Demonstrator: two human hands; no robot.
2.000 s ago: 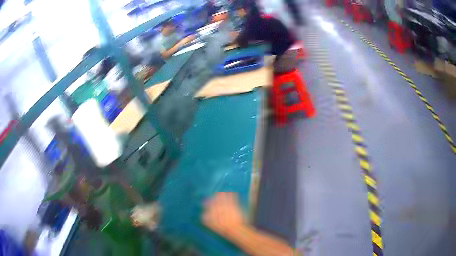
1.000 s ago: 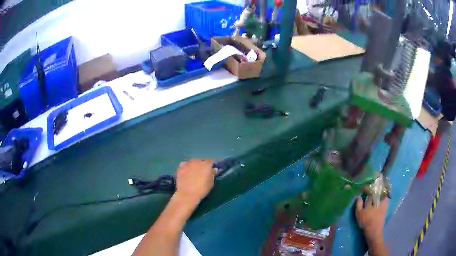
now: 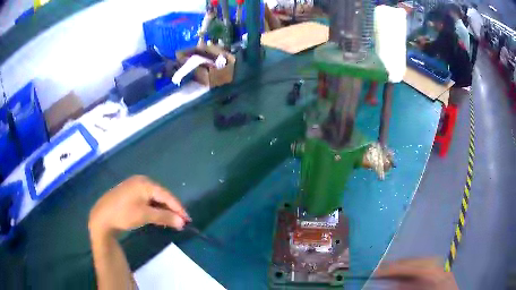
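My left hand (image 3: 133, 209) is left of the press, its fingertips pinching a thin black cable (image 3: 202, 233) whose blurred end points right. My right hand (image 3: 421, 274) is blurred and partly cut off at the lower right edge; a thin dark cord (image 3: 368, 278) runs from the press base into its fingers. The green hand press (image 3: 325, 175) stands right of centre. Its copper-orange and silver fixture (image 3: 311, 239) sits on the brown base plate (image 3: 283, 257); no housing is discernible in it. The white lever grip (image 3: 390, 45) stands upright, with neither hand on it.
A white sheet (image 3: 175, 272) lies at the lower left. Bundled black cables (image 3: 233, 120) lie on the dark green strip beyond. A blue-rimmed tray (image 3: 62, 158), blue bins (image 3: 175, 31) and a cardboard box (image 3: 218, 73) are at the back left. People and a red stool (image 3: 447, 130) are at the right.
The view has turned right. My left hand has left the cable bundle on the strip and now pinches a thin cable nearer me. My right hand has left the lever hub and moved to the lower right.
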